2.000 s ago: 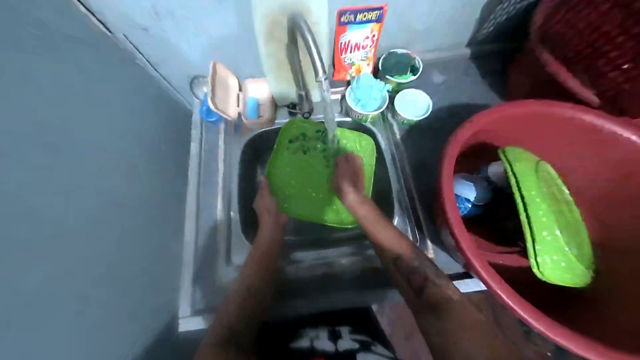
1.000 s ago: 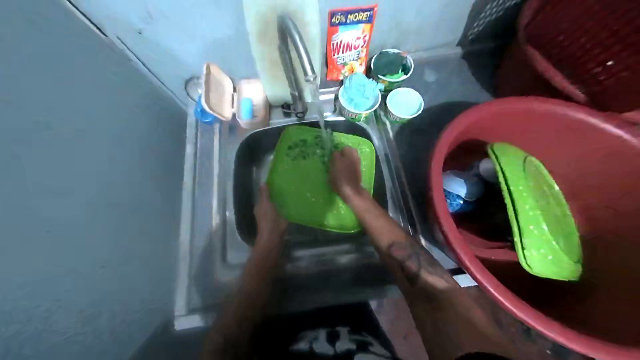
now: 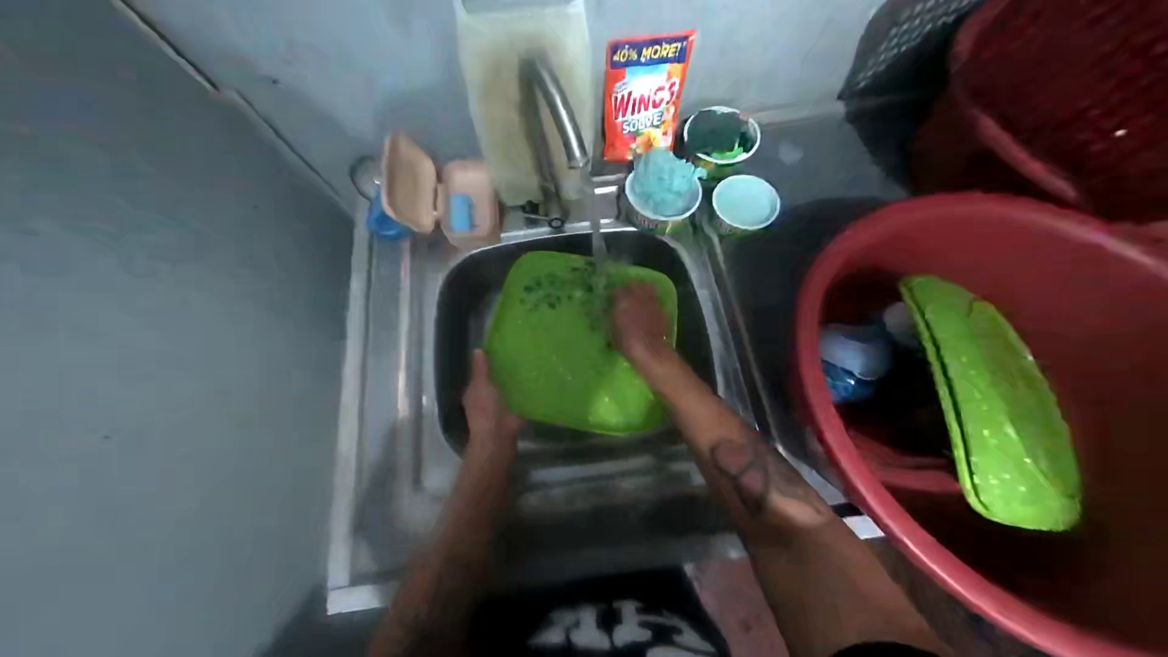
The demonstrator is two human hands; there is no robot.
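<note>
A green plastic tray or plate with dark printed marks (image 3: 566, 356) lies over the basin of a metal sink (image 3: 584, 474). Water runs onto it from a curved metal faucet (image 3: 558, 109). My left hand (image 3: 490, 401) grips the tray's left edge, its fingers partly hidden beneath. On the tray's upper right, my right hand (image 3: 639, 319) rests against the wet surface, blurred; whether it holds anything small is not clear. Further green plastic pieces (image 3: 999, 406) lean inside a large red tub (image 3: 985, 214) at the right.
Behind the sink stand a Wings Solve pouch (image 3: 646, 96), a cup with a blue-green wad (image 3: 664, 187), a cup of pale liquid (image 3: 745, 203) and a cup with dark green material (image 3: 721, 135). An opened pinkish case (image 3: 470, 205) sits back left. A wall (image 3: 164, 365) borders the left.
My right hand stays near the tray's upper right, shifting only slightly. My left hand keeps its hold on the left edge, and the water is still running.
</note>
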